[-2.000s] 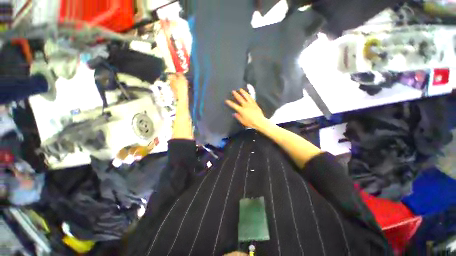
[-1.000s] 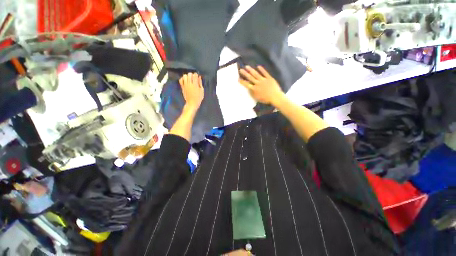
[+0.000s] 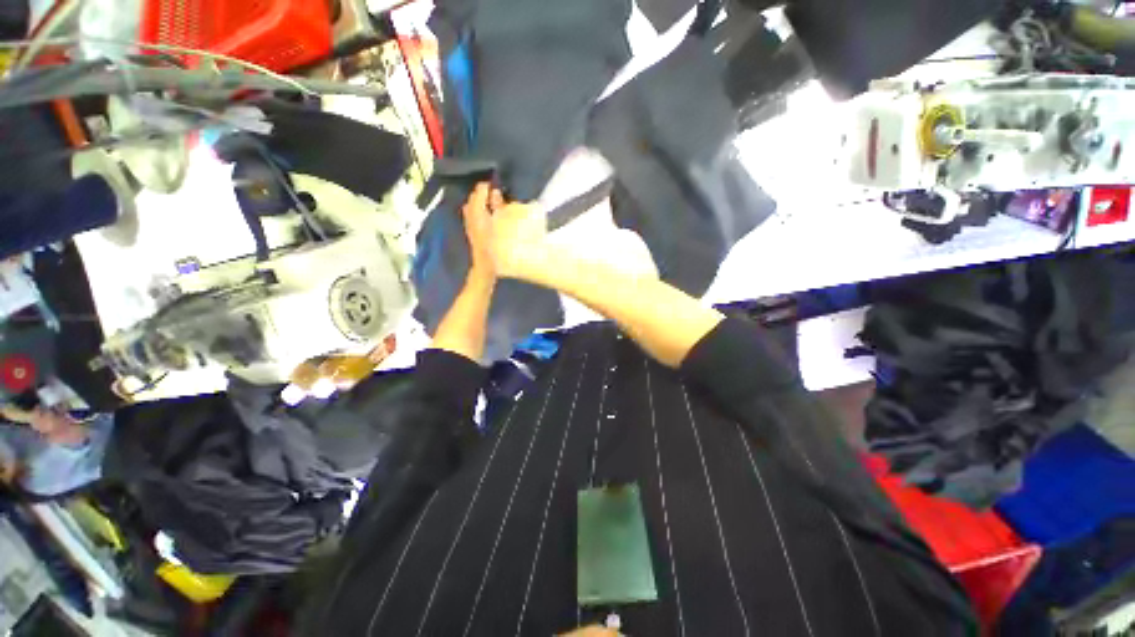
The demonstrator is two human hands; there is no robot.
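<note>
A dark grey part-made garment (image 3: 535, 81) lies on the white machine table, with a bright blue streak along its left side. A second dark panel (image 3: 666, 168) lies to its right, with white showing between the two. My left hand (image 3: 478, 230) is at the garment's left part, by a small dark strip (image 3: 463, 167). My right hand (image 3: 513, 234) has crossed over and meets my left hand, covering part of it. The fingertips are close together on the cloth; whether they pinch it cannot be made out.
The left sewing machine (image 3: 299, 305) has a round slotted disc. The right sewing machine (image 3: 996, 134) lies along the table. A red basket (image 3: 243, 31) is behind at left. Dark piles (image 3: 996, 361), a red bin (image 3: 958, 529) and a blue bin (image 3: 1077, 485) are below right.
My right hand has moved left from the right panel to my left hand. My left hand stays near the same part of the garment. Earlier the garment shifted, showing white between its parts.
</note>
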